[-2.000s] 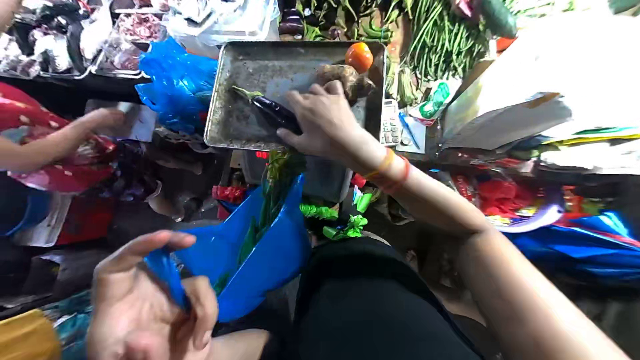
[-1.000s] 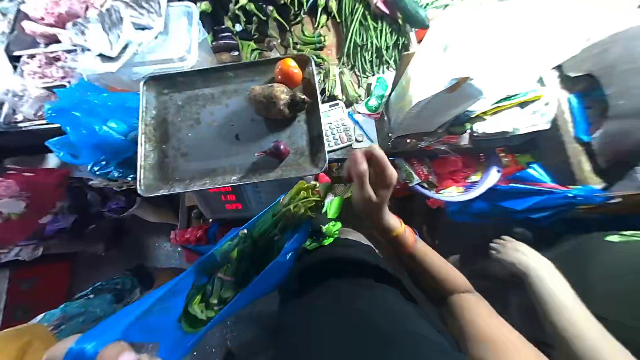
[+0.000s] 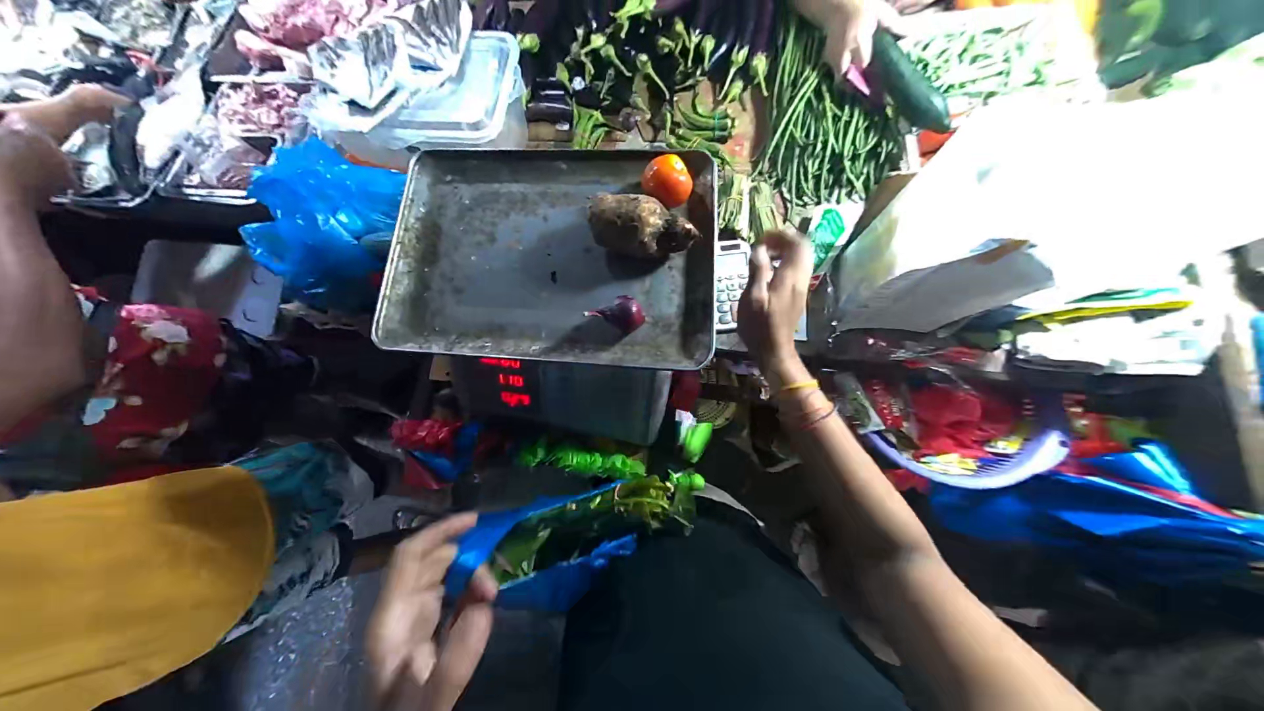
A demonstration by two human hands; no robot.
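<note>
A metal tray (image 3: 484,257) rests on a digital scale (image 3: 583,395) with a lit red display. In the tray lie an orange tomato (image 3: 668,181), a brown root vegetable (image 3: 632,225) and a small red onion (image 3: 622,313). My right hand (image 3: 775,296), blurred, is over a calculator (image 3: 731,281) just right of the tray; whether its fingers hold anything is unclear. At the lower left, my left hand (image 3: 430,612) is at the rim of a blue plastic bag (image 3: 553,588) with leafy greens (image 3: 583,528) inside; its grip on the bag cannot be made out.
Eggplants (image 3: 681,49), long beans (image 3: 825,109) and a plastic container (image 3: 464,99) line the stall beyond the tray. Another person's hand (image 3: 854,35) is by a green cucumber (image 3: 908,84). A person in a yellow cap (image 3: 138,583) is close on the left; another person's arm (image 3: 35,267) reaches in above.
The eggplant in the tray two seconds ago is gone from it, and the onion there is now uncovered. My right hand has moved off the tray to the calculator. The view has shifted.
</note>
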